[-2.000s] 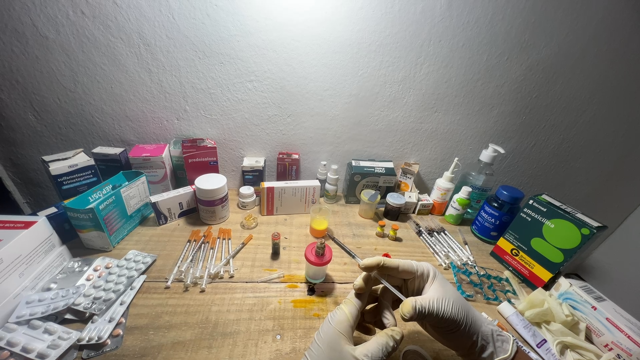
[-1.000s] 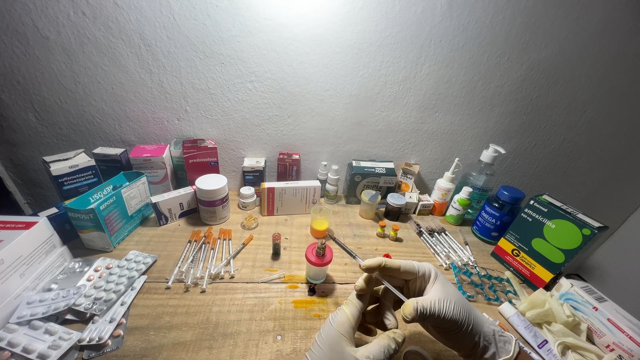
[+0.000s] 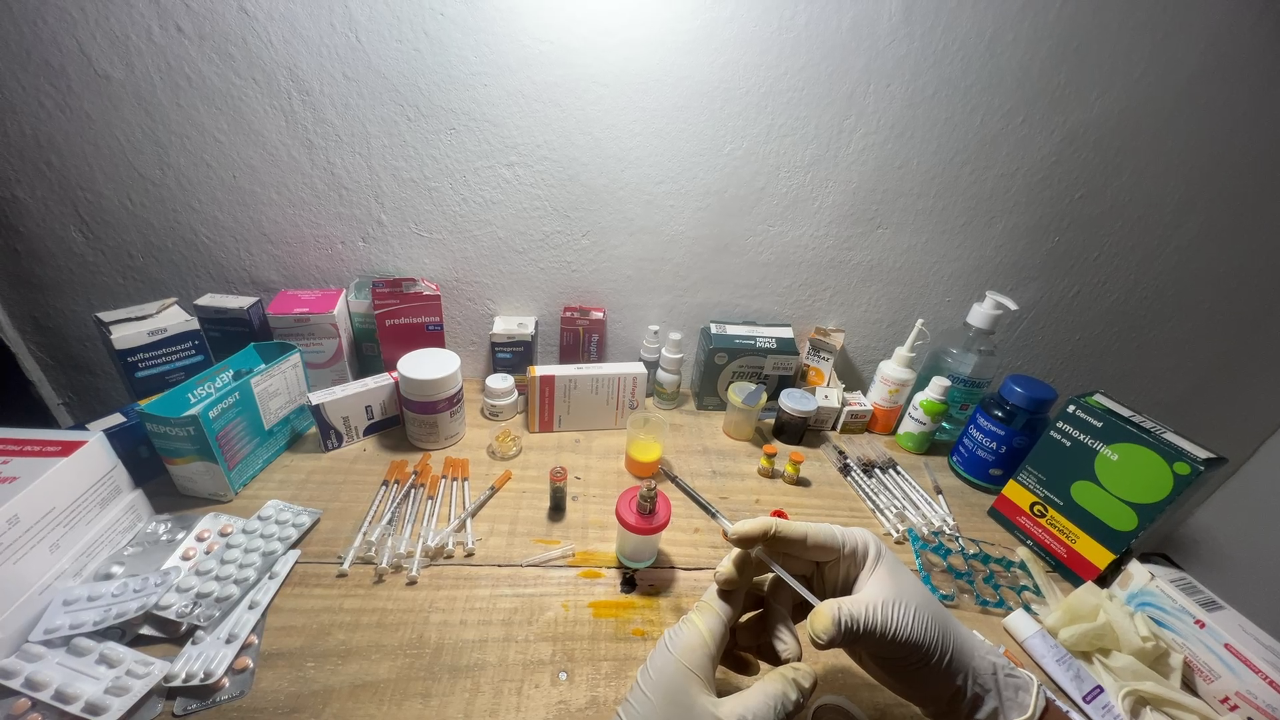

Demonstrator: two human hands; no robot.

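Observation:
Both hands wear pale latex gloves at the lower right of centre. My right hand (image 3: pixel 850 600) grips a thin syringe (image 3: pixel 740 535) with dark fluid in its barrel, the tip pointing up and left. My left hand (image 3: pixel 715 650) is beside it with fingers curled near the barrel; whether it holds anything is hidden. Beyond the tip stands a clear cup (image 3: pixel 645 450) with yellow and orange liquid. In front of that cup is a pink-lidded jar (image 3: pixel 642 525) with a small glass vial (image 3: pixel 648 497) on its lid. A dark vial (image 3: pixel 557 492) stands to the left.
Orange-capped syringes (image 3: pixel 425 515) lie at left, blister packs (image 3: pixel 180 600) nearer. More syringes (image 3: pixel 885 485) and a teal blister pack (image 3: pixel 975 570) lie at right. Small yellow vials (image 3: pixel 780 465), bottles and medicine boxes (image 3: pixel 587 397) line the back. Yellow stains (image 3: pixel 620 608) mark the wooden table (image 3: pixel 400 640).

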